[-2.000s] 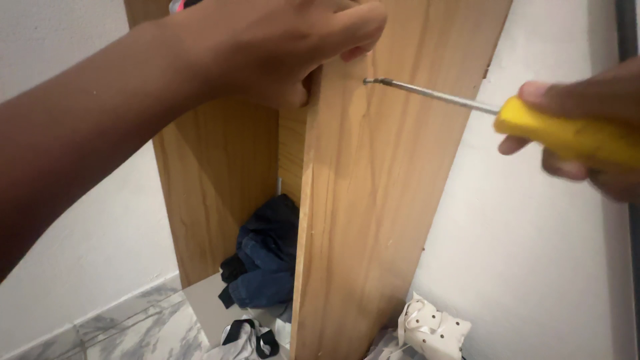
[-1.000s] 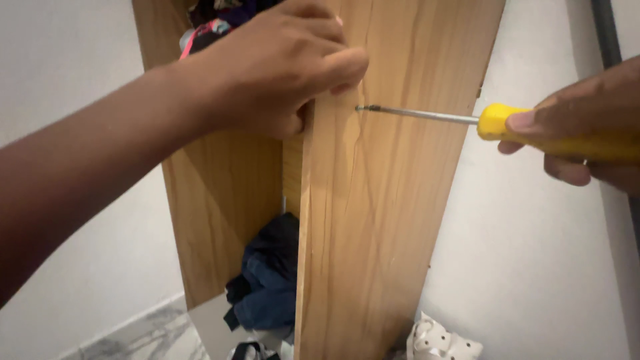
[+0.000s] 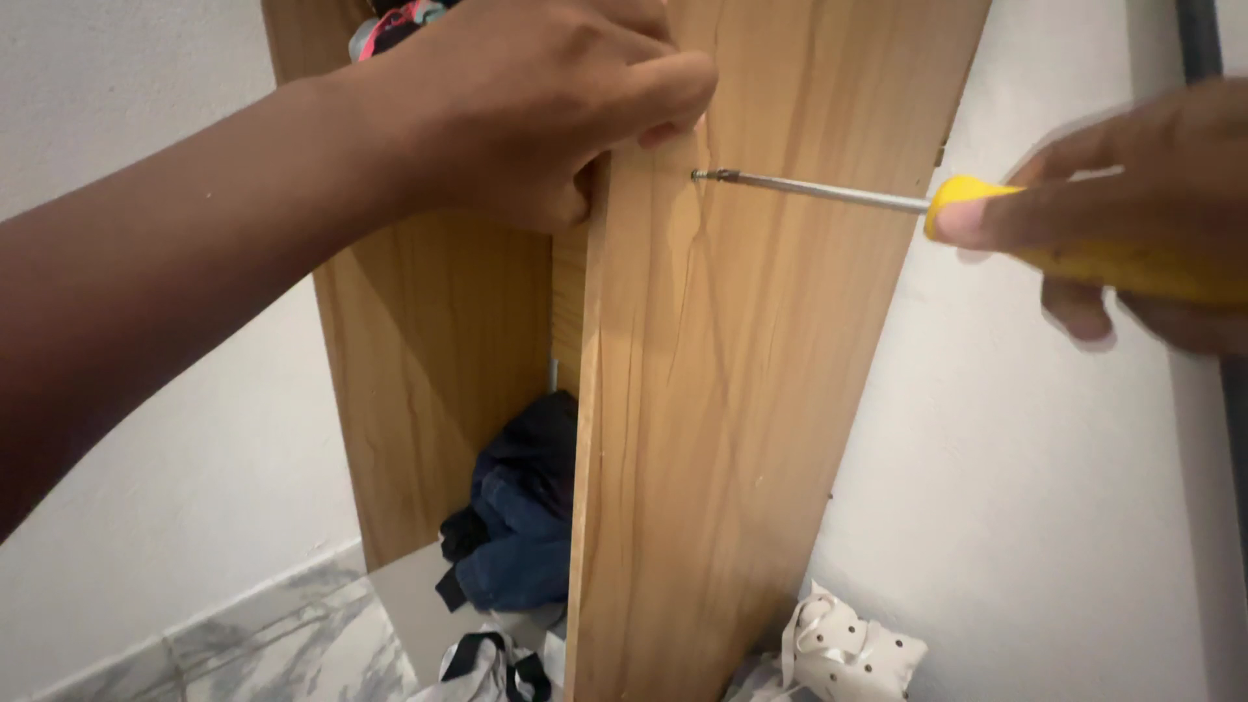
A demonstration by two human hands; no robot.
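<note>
My right hand (image 3: 1121,224) is closed around the yellow handle of a screwdriver (image 3: 829,192), whose metal shaft points left. Its tip meets a small screw (image 3: 696,175) that sticks out of the side panel of a wooden wardrobe (image 3: 721,409), close to the panel's front edge. Just above and left of the screw, my left hand (image 3: 585,107) grips that front edge, its fingertips on the outer face and the thumb on the inner side. Part of the right hand is blurred.
Dark blue clothes (image 3: 526,517) lie in the wardrobe's bottom, with black and white cloth (image 3: 497,668) before them. More clothes (image 3: 400,24) show higher up, partly behind my left arm. A dotted white fabric item (image 3: 853,648) stands low by the right wall (image 3: 1024,468).
My right hand has shifted its hold on the screwdriver handle. The screwdriver tip stays at the screw, and the left hand keeps its grip on the panel edge.
</note>
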